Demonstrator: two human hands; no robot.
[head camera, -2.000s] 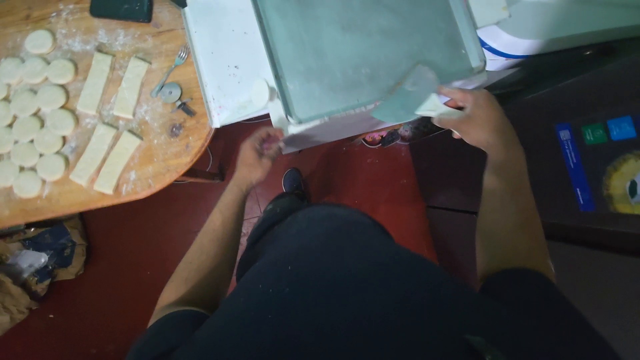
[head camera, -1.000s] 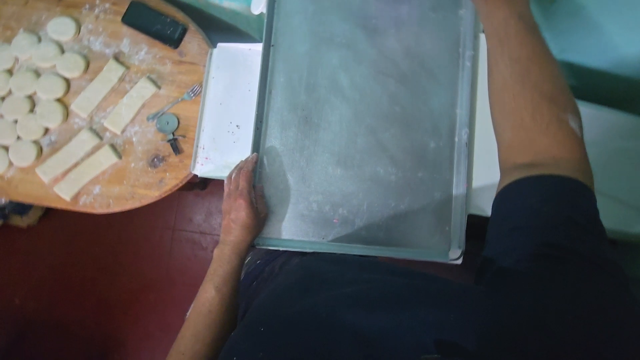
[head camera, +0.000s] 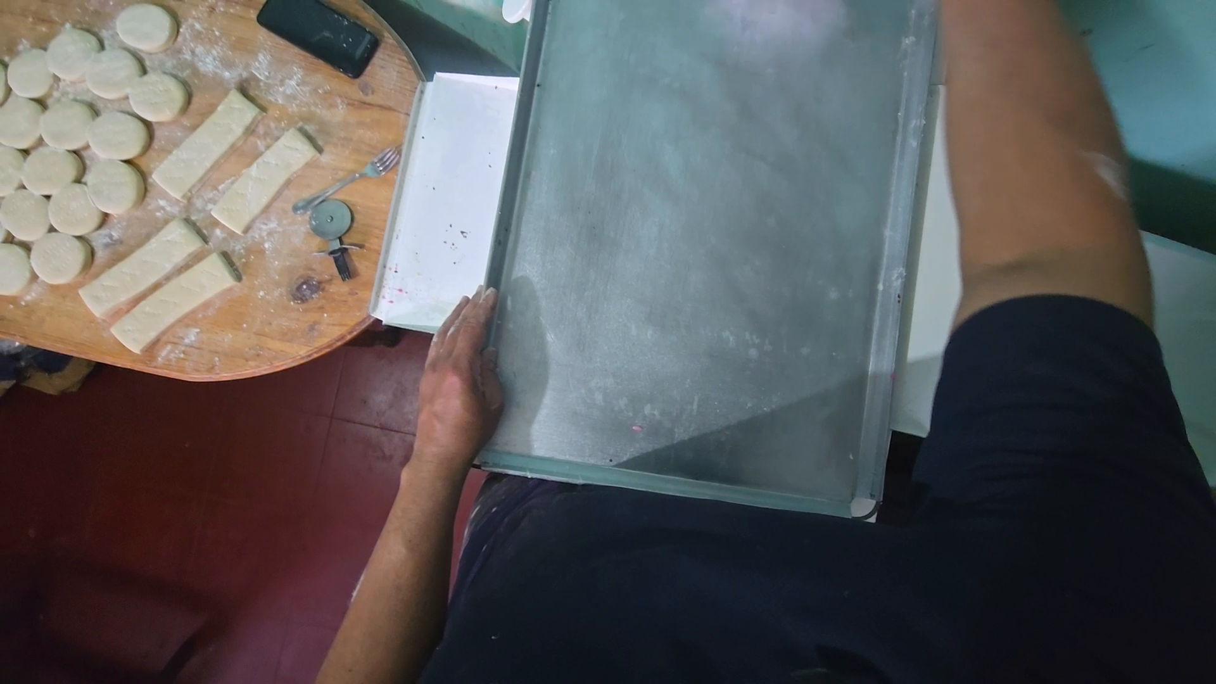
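Observation:
A large metal baking tray (head camera: 703, 256) lies in front of my body, its near rim close to my shirt. My left hand (head camera: 461, 380) rests along the tray's left rim, fingers together and pointing forward; whether it grips the rim is not clear. My right forearm reaches forward past the tray's right side, and the hand itself is beyond the top edge of the view. Faint pale smears and a tiny pink speck mark the tray's surface. A white tray or board (head camera: 446, 199) with dark crumbs is partly covered by the baking tray's left side.
A floured round-edged wooden table (head camera: 275, 332) stands at left. On it are several dough discs (head camera: 119, 136), several dough strips (head camera: 207, 144), a fork (head camera: 347, 179), a pastry wheel (head camera: 331, 220) and a black phone (head camera: 318, 36). Red floor (head camera: 237, 456) shows below.
Two seconds ago my right hand held a pale flat piece over the tray's near right corner; now that hand is out of view. My left hand has come onto the tray's left rim.

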